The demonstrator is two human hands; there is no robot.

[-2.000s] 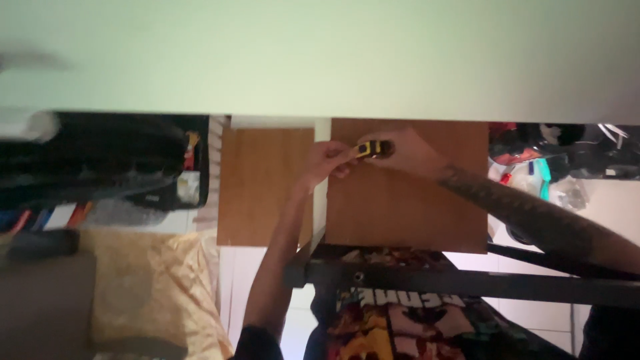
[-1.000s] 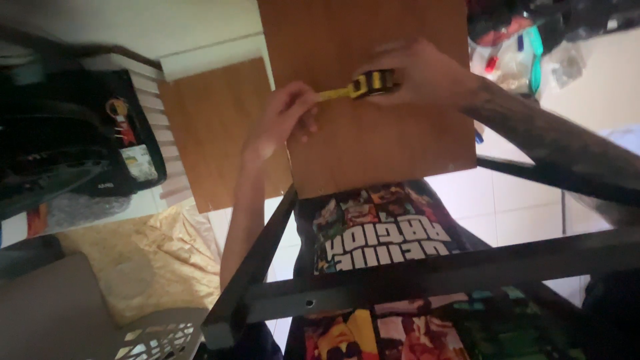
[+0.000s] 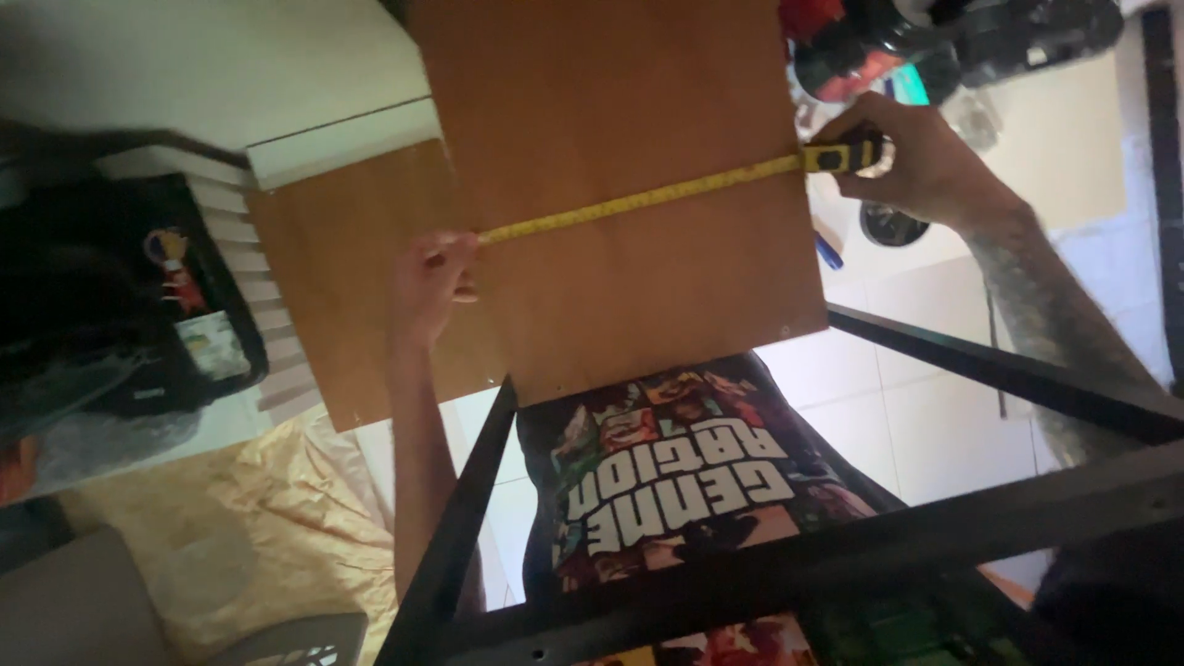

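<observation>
A yellow tape measure blade [image 3: 638, 199] stretches slantwise across a brown wooden board [image 3: 629, 305]. My left hand [image 3: 433, 282] pinches the blade's free end near the board's left edge. At the board's right edge, the yellow and black tape measure case [image 3: 840, 157] is gripped between the thumb and fingers of my right hand [image 3: 925, 166]. A second, smaller brown board [image 3: 324, 277] lies to the left, partly behind my left hand.
Black metal frame bars [image 3: 786, 573] cross in front of my printed shirt. Left are a black bag [image 3: 120, 305] and crumpled tan fabric [image 3: 305, 527]. Several items, among them a blue pen-like object [image 3: 828, 252], lie beyond the right edge.
My hands have moved apart, and much more of the yellow blade is out of the case. My right hand has moved right, to the board's edge. The view has shifted and tilted.
</observation>
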